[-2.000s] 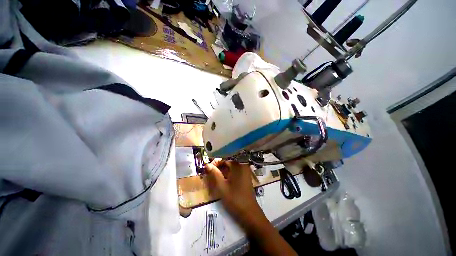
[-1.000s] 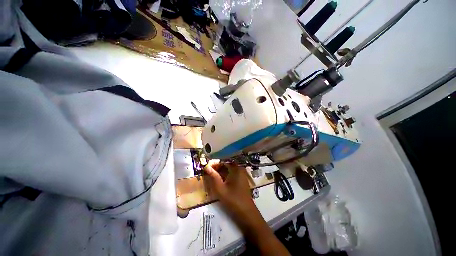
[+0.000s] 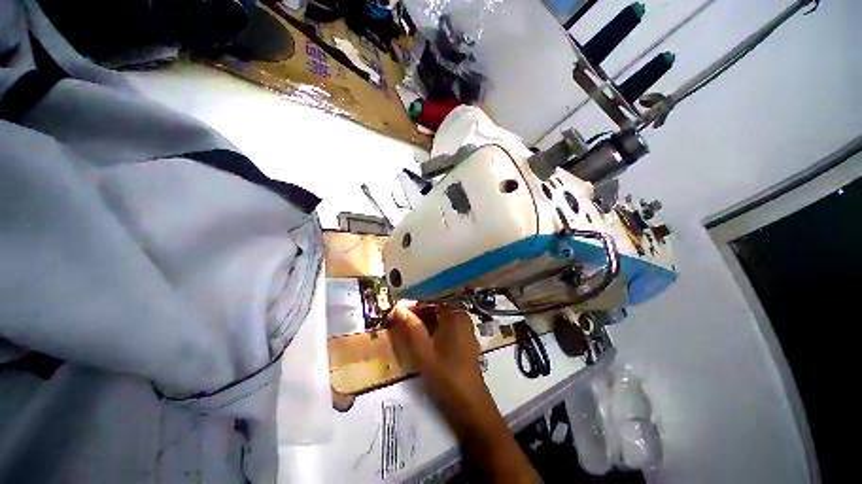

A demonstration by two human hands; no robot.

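Observation:
The white sewing machine head (image 3: 463, 227) with a blue stripe stands tilted across the middle of the view. My right hand (image 3: 430, 340) reaches in from the lower right, with its fingertips bent together at the needle area under the head's left end. The head and my own fingers hide the fingertips, so I cannot tell whether they hold a small part. The dark opening (image 3: 376, 302) beside the silvery slide plate (image 3: 343, 307) shows small metal parts. The worn tan bed (image 3: 364, 364) lies under my hand. My left hand is not in view.
Pale garment cloth (image 3: 170, 255) is heaped on the left, up to the bed. Black scissor handles (image 3: 532, 352) lie under the arm. A striped strip (image 3: 390, 440) lies near the table's front edge. Clear plastic bags (image 3: 614, 416) are at lower right. Cardboard (image 3: 312, 71) lies behind.
The camera view has shifted slightly. My right hand stays at the needle area with only small movement of the fingers.

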